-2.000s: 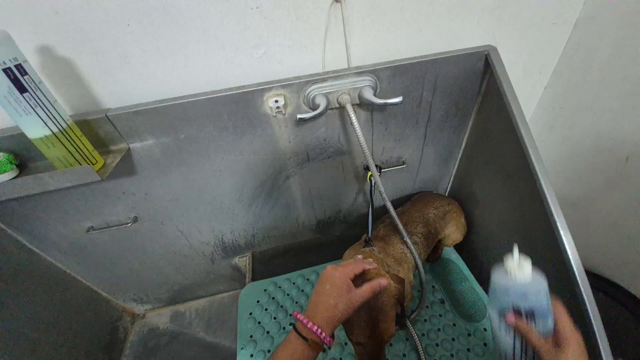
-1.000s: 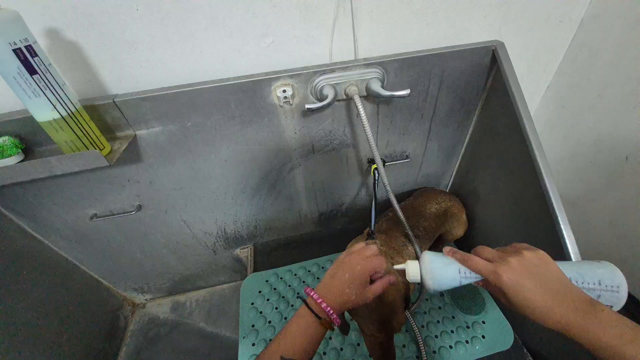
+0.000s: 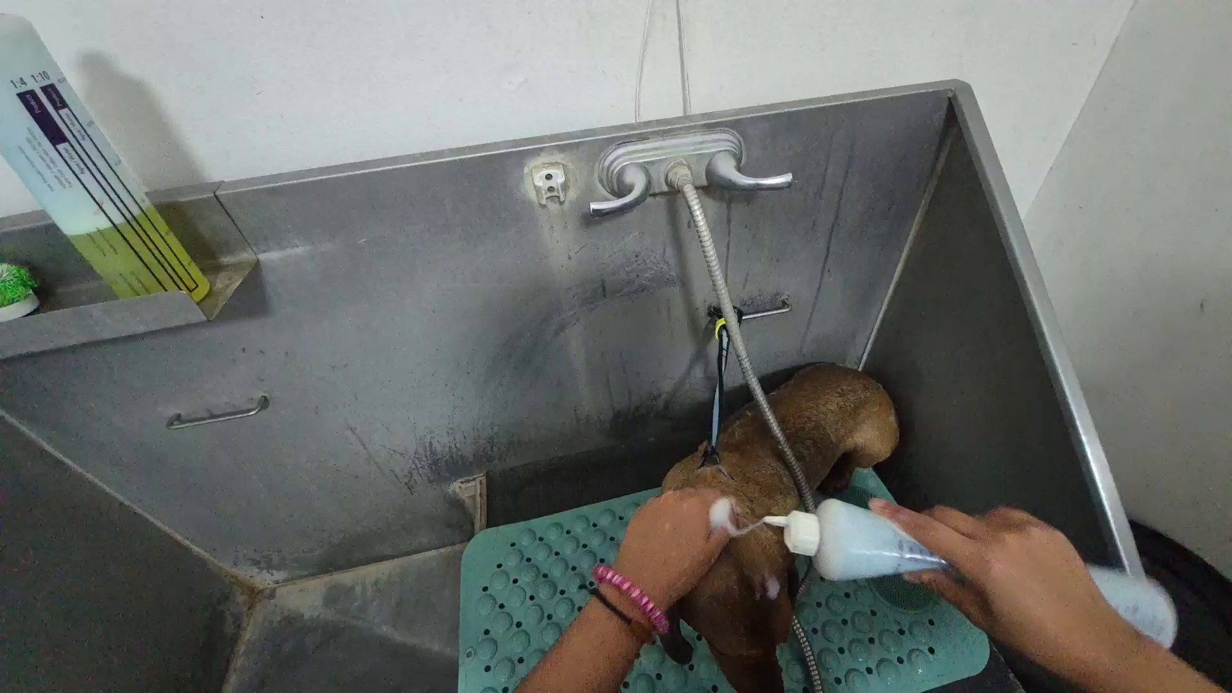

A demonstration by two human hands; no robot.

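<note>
A wet brown dog (image 3: 837,414) stands on a green rubber bath mat (image 3: 539,568) in a metal washing tub, tethered by a thin lead (image 3: 718,385). On the dog's back near the lead rests my left hand (image 3: 674,534), wearing a pink beaded bracelet and a dark band; its fingertips are partly hidden. My right hand (image 3: 1011,568) grips a translucent squeeze bottle (image 3: 866,544), tilted on its side, its white nozzle pointing at my left hand. White liquid runs from the nozzle to my left fingers, and a white dab lies on the dog's fur.
A flexible metal shower hose (image 3: 717,265) hangs from a wall mixer tap (image 3: 674,164) across the dog. Metal handles (image 3: 219,416) are fixed to the back panel. A tall bottle of yellow liquid (image 3: 135,250) and a green-bristled brush (image 3: 14,287) sit on the ledge at left.
My right hand has brought the bottle from the lower right, upright, to beside my left hand, tipped sideways. White liquid now comes out of the nozzle.
</note>
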